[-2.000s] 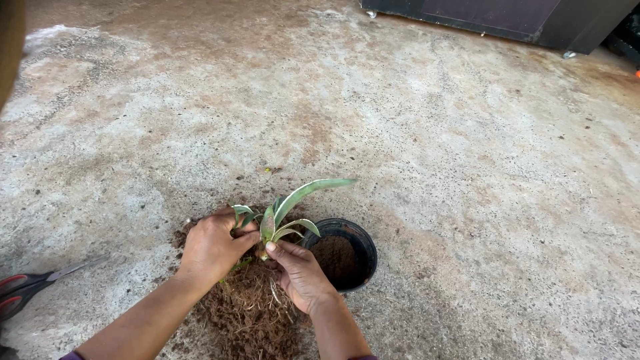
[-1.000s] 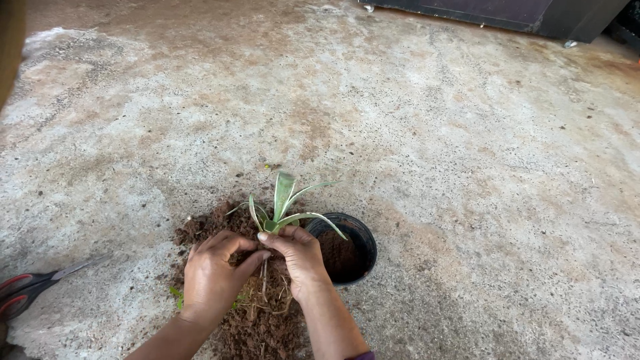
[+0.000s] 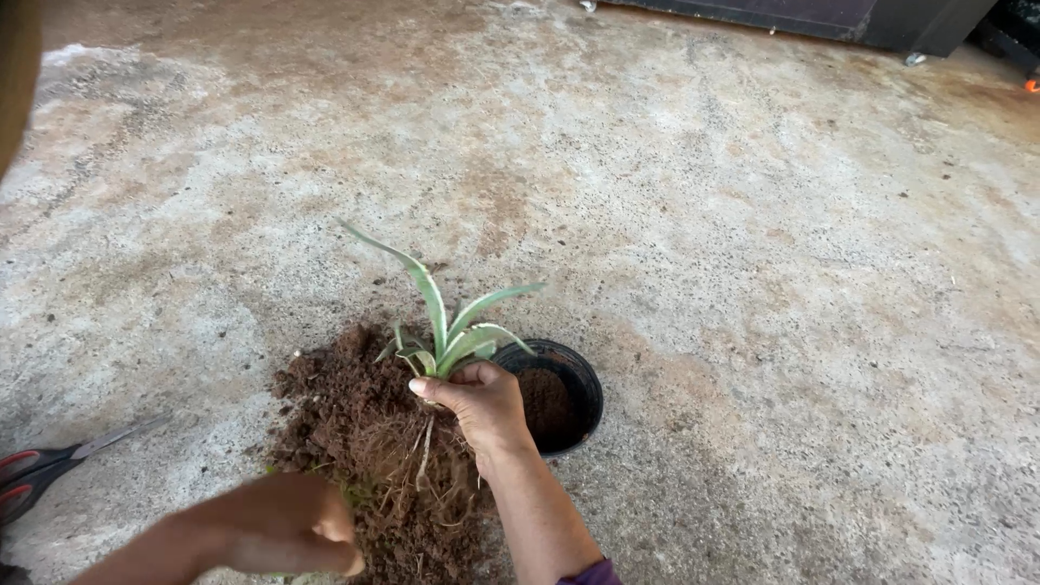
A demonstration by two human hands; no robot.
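My right hand (image 3: 487,406) pinches the base of a small plant with long green, pale-edged leaves (image 3: 443,325). Thin roots (image 3: 425,455) hang below my fingers, over a heap of loose brown soil (image 3: 341,406). Just right of that hand stands a round black plastic pot (image 3: 597,390), partly filled with soil. My left hand (image 3: 284,524) is blurred, low over the near left side of the heap and away from the plant. Its fingers look curled, but whether it holds anything does not show.
Scissors with black and red handles (image 3: 41,475) lie on the concrete floor (image 3: 731,268) at the far left. A dark cabinet on casters (image 3: 812,18) stands at the top right. A blurred brown edge (image 3: 16,81) fills the upper left corner.
My left hand has come off the plant's base and moved toward me, down and left. My right hand still holds the plant, whose leaves now point a different way.
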